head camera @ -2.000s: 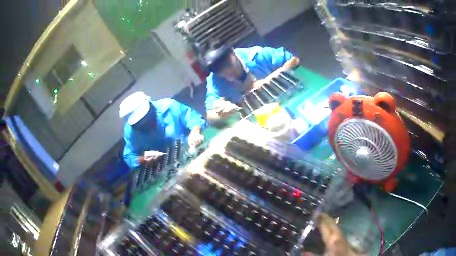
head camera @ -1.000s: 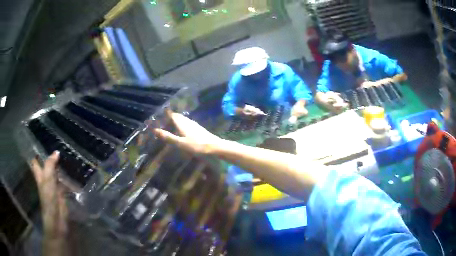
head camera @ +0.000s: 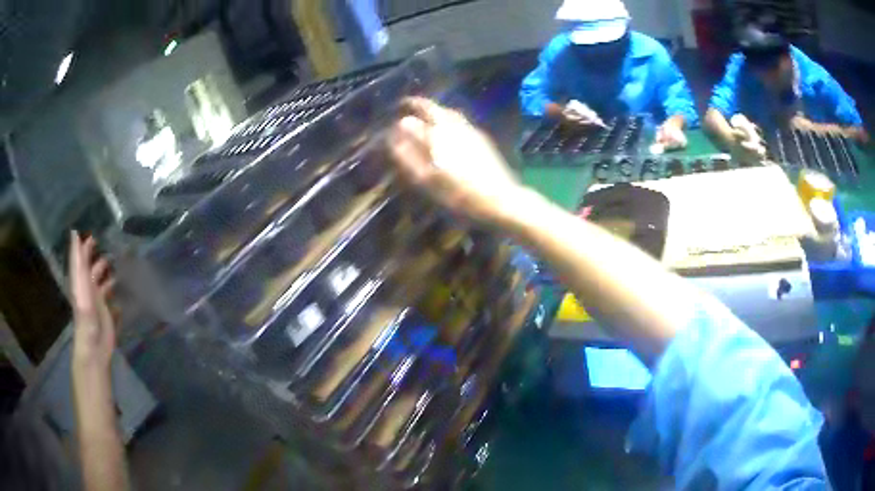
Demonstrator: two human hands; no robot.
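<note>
A clear blister tray (head camera: pixel 288 182) with rows of black components lies tilted on top of a stack of filled trays (head camera: pixel 384 384) with brown strips between them. My right hand (head camera: pixel 446 158) reaches across with its fingers curled on the tray's right edge. My left hand (head camera: pixel 91 302) is upright beyond the tray's left corner, with fingers apart and nothing in it; it looks clear of the tray. Motion blur hides the fingertips and single components.
Right of the stack stands a pale box (head camera: pixel 748 278) with a blue display (head camera: pixel 616 368) and a black object (head camera: pixel 626 216) on or behind it. Two people in blue, one here (head camera: pixel 609 77), work at the green bench opposite. A yellow-topped container (head camera: pixel 815 197) and blue bin (head camera: pixel 859 278) stand right.
The view has swung, and the bench and coworkers sit higher. My right hand has gone from spread fingers to curled at the tray edge. My left hand has come away from the tray's near side.
</note>
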